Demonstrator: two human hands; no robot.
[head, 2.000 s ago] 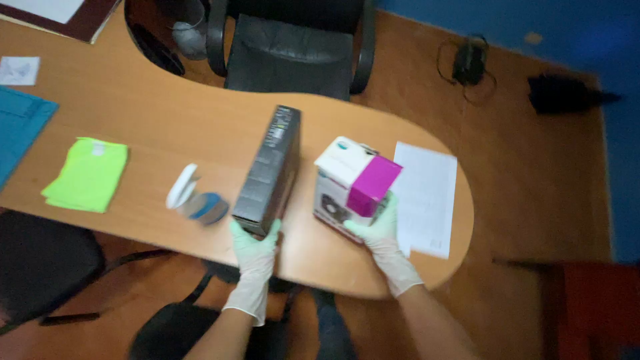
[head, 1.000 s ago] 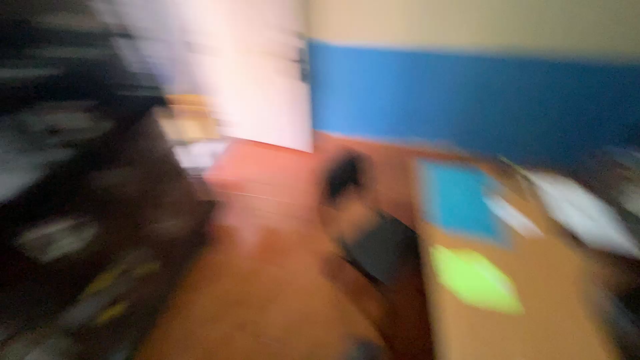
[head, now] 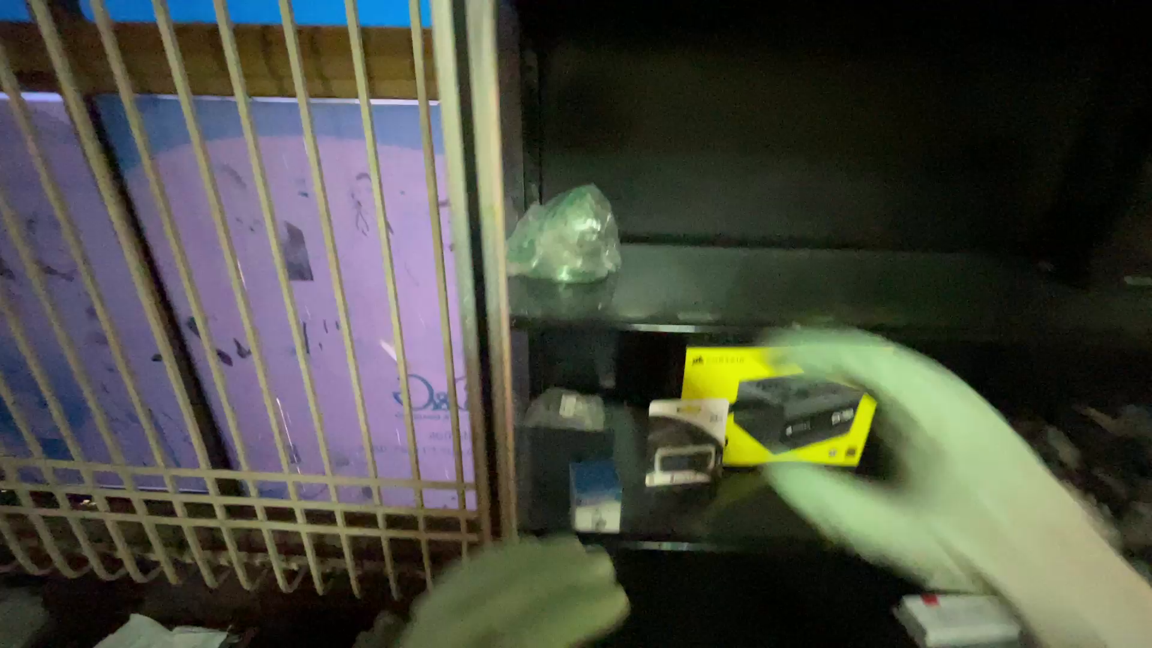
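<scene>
A yellow Corsair power supply box (head: pixel 792 432) stands on a dark shelf. My right hand (head: pixel 864 450), gloved and blurred, is at the box's right side, thumb below and fingers over its top edge; whether it grips the box cannot be told. In front of the box's left part is a small blister pack (head: pixel 687 443). A small blue and white box (head: pixel 596 497) sits lower left of it, and a clear plastic bag (head: pixel 565 409) lies behind. My left hand (head: pixel 522 594), gloved and blurred, is low in the view, below the shelf edge, with no object visible in it.
A metal grille (head: pixel 333 270) stands at the left, with a purple and blue poster (head: pixel 297 297) behind it. On the upper shelf (head: pixel 765 283) rests a crumpled clear plastic bag (head: pixel 571 236). A small white package (head: pixel 958 619) lies at the lower right.
The view has swung from the desk to a dark shelf unit. Two seconds ago my hands held a dark box and a white and magenta box over the desk; neither box is in view now.
</scene>
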